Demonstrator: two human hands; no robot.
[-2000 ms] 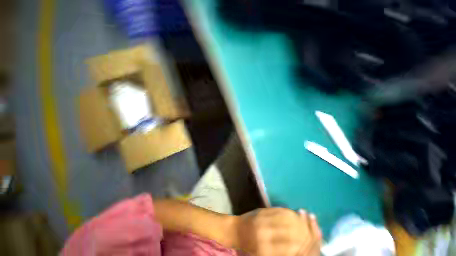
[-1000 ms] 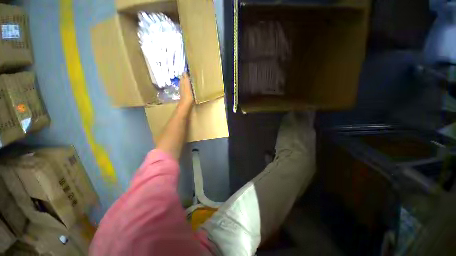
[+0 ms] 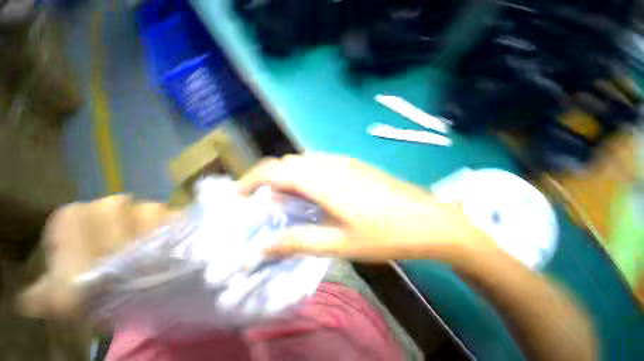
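Note:
My left hand (image 3: 106, 243), blurred, grips the left end of a clear plastic bag (image 3: 155, 282). My right hand (image 3: 311, 204) is closed around the other part of the bag, over the dense white arm pieces (image 3: 233, 247) inside it. The bag is held in front of my body, off the bench. A round white housing (image 3: 512, 215) with a small dark centre hole lies on the green bench, partly behind my right forearm. Two loose white arm pieces (image 3: 413, 113) (image 3: 409, 135) lie on the bench beyond my right hand.
The green bench (image 3: 318, 99) runs diagonally, with a large blurred heap of black parts (image 3: 522, 77) at its far side. An open brown carton (image 3: 201, 162) and a blue crate (image 3: 191, 81) stand beside the bench. A yellow floor line (image 3: 102, 120) is at left.
The view has swung from the floor cartons back to the bench. The white-piece bag has come up out of the floor carton, and my right hand now grips it too.

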